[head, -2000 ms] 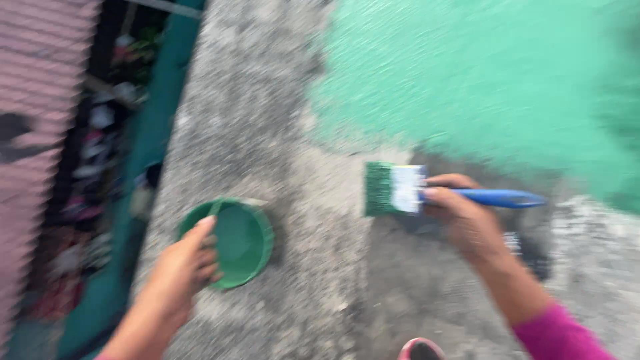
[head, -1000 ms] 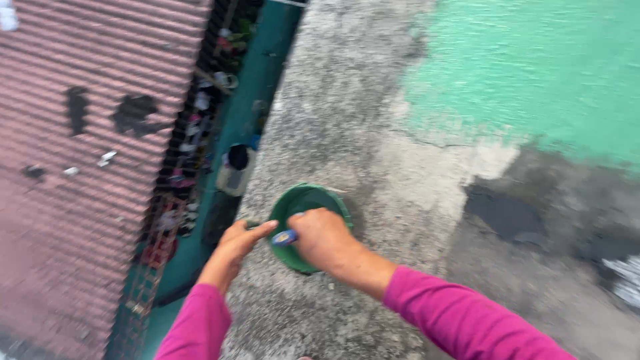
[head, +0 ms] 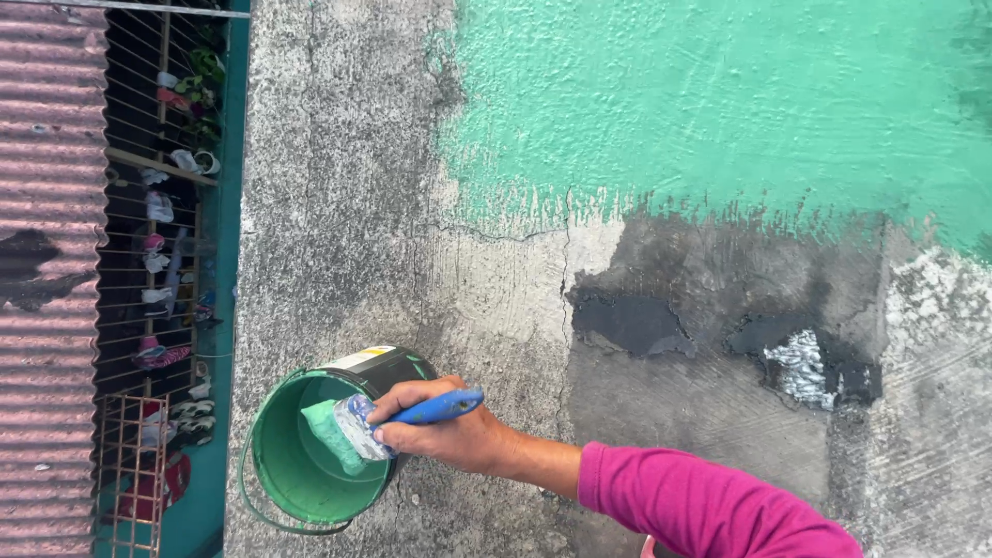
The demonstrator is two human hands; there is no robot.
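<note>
My right hand (head: pixel 442 430) grips a paintbrush (head: pixel 438 406) by its blue handle, close to the ferrule. The wide bristles, loaded with light green paint, are at the mouth of a paint bucket (head: pixel 267 457). Black outside and coated green inside, the bucket is tilted on the rough concrete, its thin handle hanging at the lower left. Green paint lies inside it. My left hand is out of view. Wet-looking green paint (head: pixel 697 101) covers the upper right of the concrete surface, with a ragged brushed lower edge.
Bare grey concrete (head: pixel 333 194) with cracks surrounds the bucket. Dark patches (head: pixel 632 319) mark it below the painted area. At the left the concrete ends at an edge, beyond which are a metal grille (head: pixel 136 465), hanging clothes and a pink corrugated roof (head: pixel 50 387).
My right hand has brought the brush from beside the painted area to the bucket. My left hand, at the bucket in both earlier frames, has left the view. The bucket now appears tilted.
</note>
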